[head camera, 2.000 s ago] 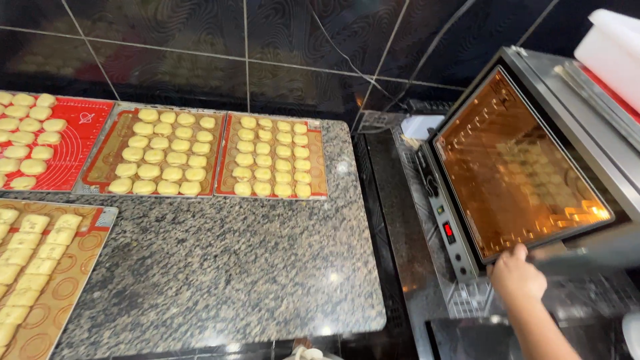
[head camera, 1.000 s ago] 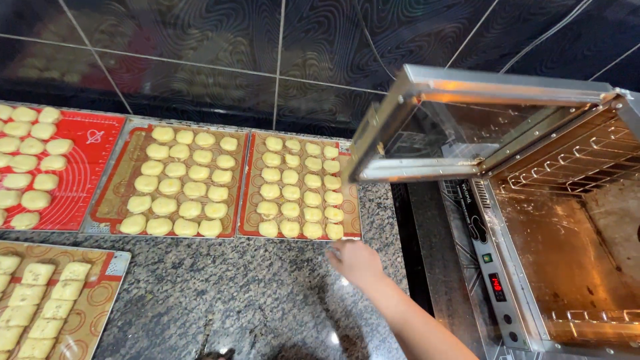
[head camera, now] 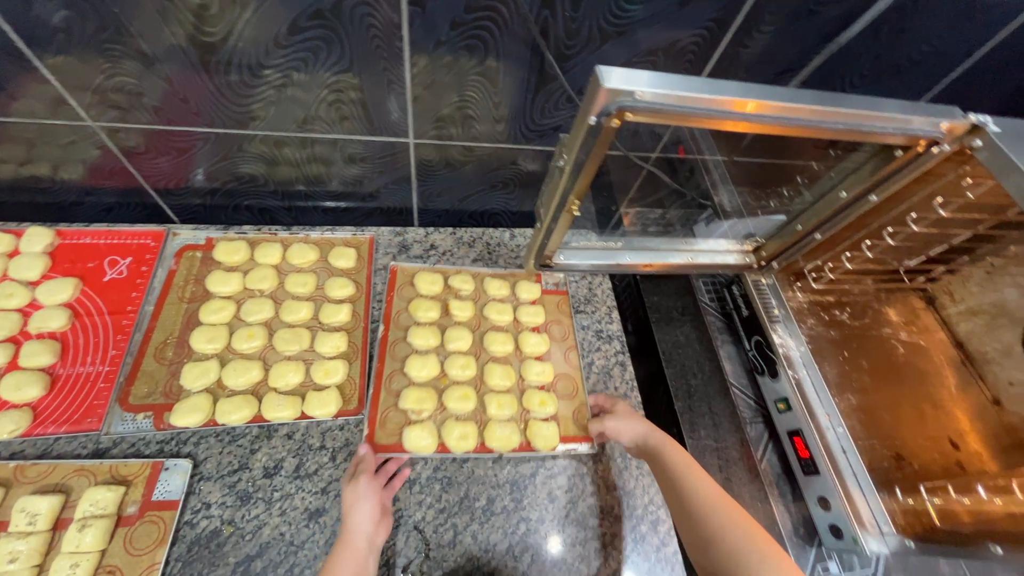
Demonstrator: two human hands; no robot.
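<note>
A baking tray (head camera: 579, 344) lined with a brown and red silicone mat bears rows of pale dough pieces (head camera: 459, 367) on the granite counter. My left hand (head camera: 370, 488) grips its near left corner, thumb on the edge and fingers at the front rim. At the near right corner, my right hand (head camera: 620, 424) holds the tray's side. To the right, the oven (head camera: 888, 384) stands with its glass door (head camera: 712, 184) swung out over the counter's back right corner. Wire rack rails show inside the lit oven.
A second tray of dough (head camera: 164, 352) lies just left, beside a red mat (head camera: 88, 320) with more pieces. At the near left is a tray of topped dough pieces (head camera: 172, 512). The door's lower edge hangs close to the held tray's back right corner. Dark tiled wall behind.
The oven door, shut two seconds ago, is open. My right hand has gone from the door to the tray, and my left hand has come into view at it. The tray has shifted toward me.
</note>
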